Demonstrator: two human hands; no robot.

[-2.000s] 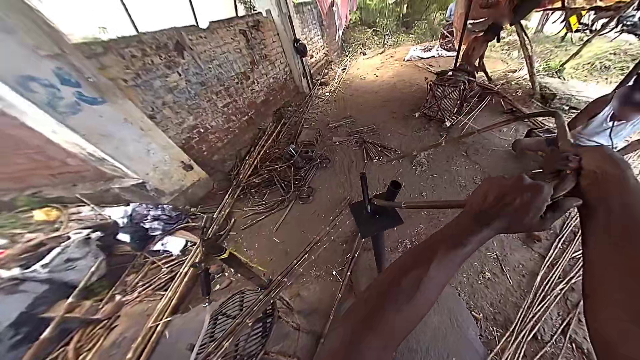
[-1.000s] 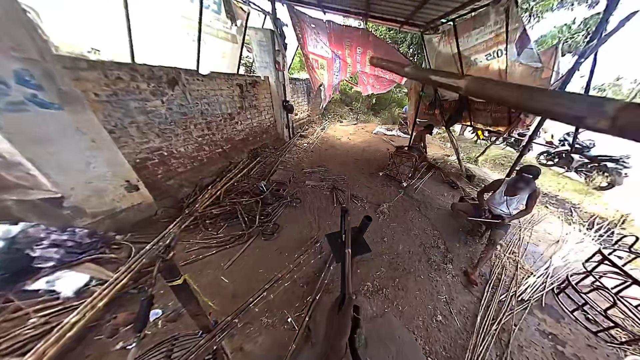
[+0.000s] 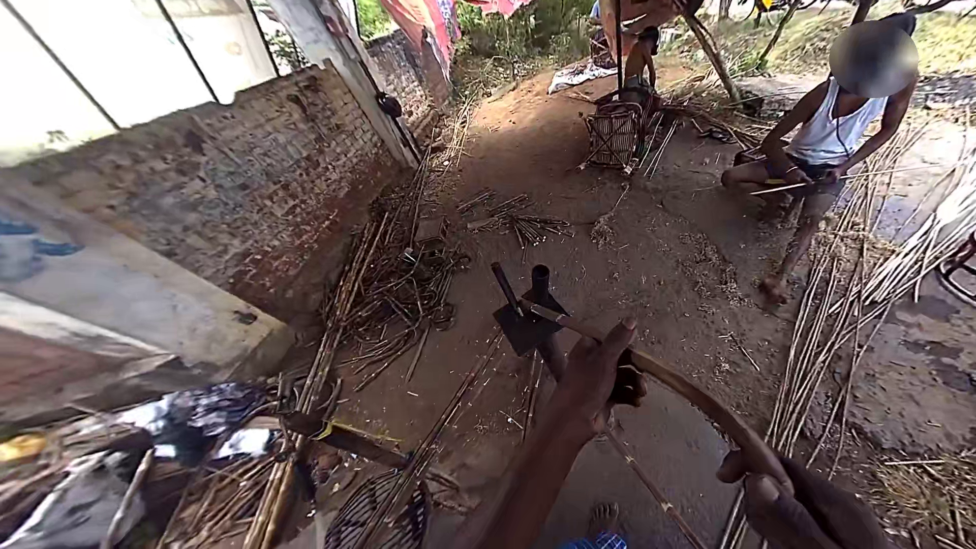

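Observation:
A curved cane pole [image 3: 698,400] runs from a metal bending post down to the lower right. Its upper end lies at the post's dark square plate [image 3: 524,324], between an upright rod [image 3: 506,287] and a short pipe [image 3: 540,280]. My left hand [image 3: 598,381] is on the pole just right of the plate, with the thumb raised along it. Near the lower right edge my right hand [image 3: 793,499] grips the pole's lower part. The curve lies between my two hands.
A seated person [image 3: 839,130] holds a thin stick at right, beside long canes [image 3: 831,328]. Another person [image 3: 640,61] is behind a cane frame [image 3: 611,137]. Bent canes [image 3: 396,290] lie by the brick wall [image 3: 252,175]. Cloth and sticks cover the lower left.
The pole was raised across the upper right one second ago; now its end is at the plate and both hands are on it. The view has tilted down.

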